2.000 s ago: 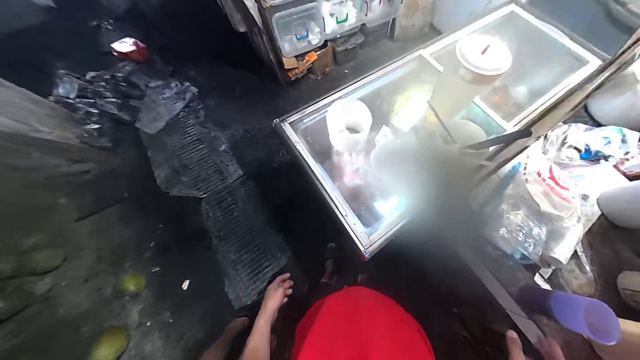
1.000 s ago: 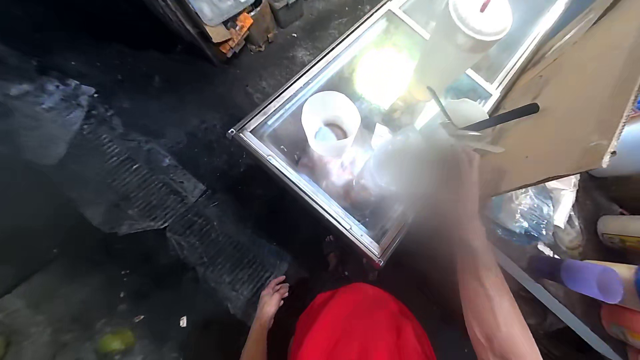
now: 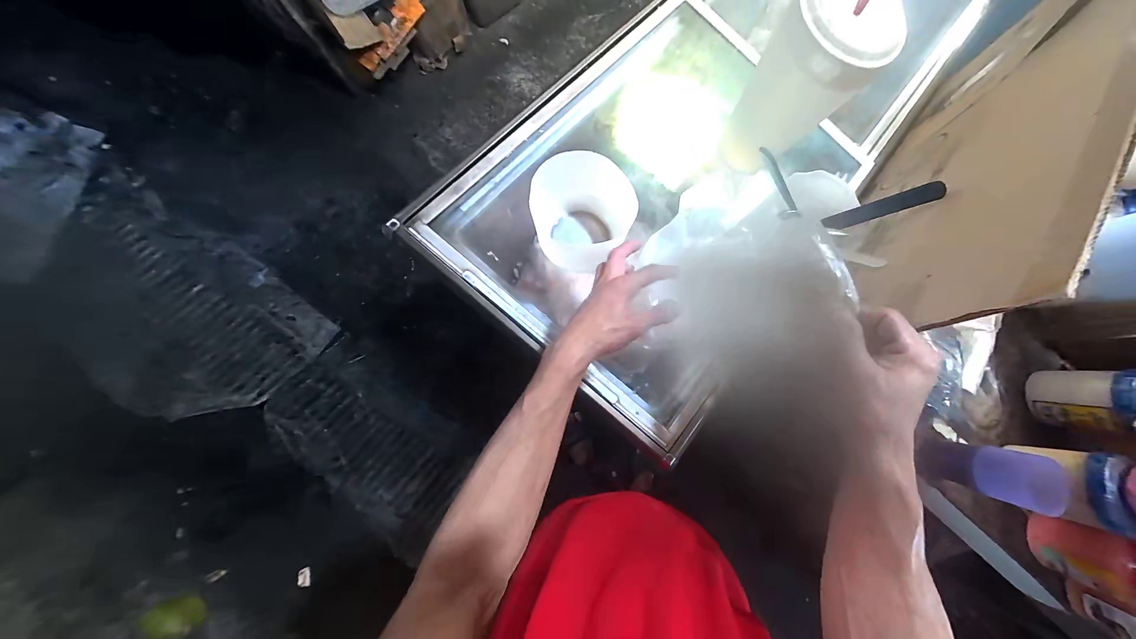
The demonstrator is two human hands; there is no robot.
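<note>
My left hand [image 3: 621, 306] reaches over the glass-topped case [image 3: 506, 306], fingers apart, close to the near side of a white plastic container [image 3: 583, 209] and to a clear plastic bag. My right hand [image 3: 892, 355] is closed at the bag's right edge [image 3: 834, 266]; a blurred patch hides part of its fingers and of the bag. Behind the bag stands a white tub [image 3: 821, 191], with a black-handled utensil [image 3: 887, 204] lying across it. A large lidded container [image 3: 816, 80] with a red part on its lid is farther back.
A cardboard sheet [image 3: 1012, 177] leans at the right. Below it are a purple plastic cup [image 3: 1021, 479] and several bottles [image 3: 1069, 399]. Dark ridged sheets [image 3: 204, 311] lie on the floor at the left. Orange and brown scraps [image 3: 390, 35] sit at the top left.
My left hand has risen from beside the case to over its glass top. My right hand, low at the right edge two seconds ago, is now over the case at the bag.
</note>
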